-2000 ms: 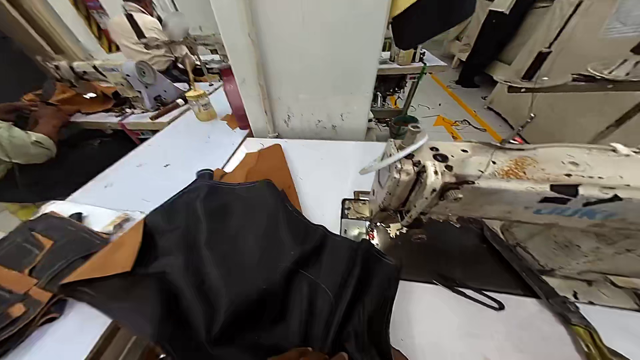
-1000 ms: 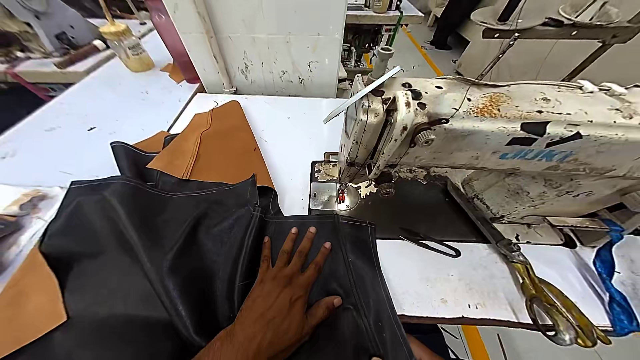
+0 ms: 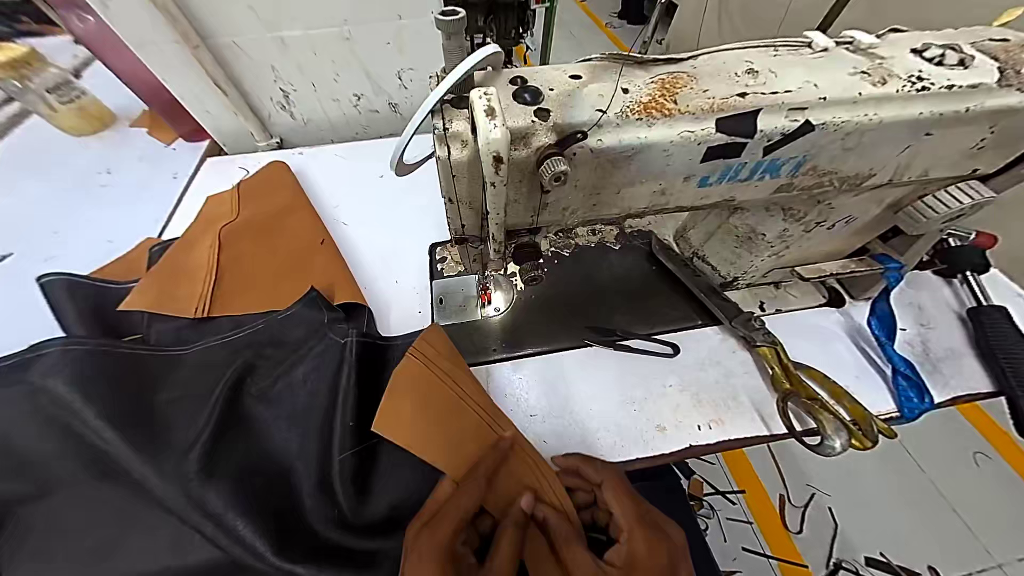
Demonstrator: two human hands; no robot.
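Observation:
My left hand (image 3: 464,516) and my right hand (image 3: 620,520) pinch a tan leather piece (image 3: 448,400) with stitched lines, near the table's front edge. Its upper tip lies against the black sewing machine bed. Black leather (image 3: 200,448) with pale edge stitching spreads over the table at the left, and a second tan panel (image 3: 264,240) lies folded over its far edge. The white Juki sewing machine (image 3: 720,144) stands at the right, its presser foot (image 3: 486,292) with no leather under it. Part of the held piece is hidden by my fingers.
Thread snips (image 3: 632,342) lie at the bed's front edge. Large scissors (image 3: 768,344) with yellowish handles rest on the bed and table, handles over the edge. A blue strap (image 3: 892,344) hangs farther right. A jar (image 3: 60,88) stands back left. Scraps (image 3: 832,520) litter the floor.
One hand lay spread flat on the black leather a second ago; now both hands grip a tan piece in front of the machine. The view has moved closer to the machine.

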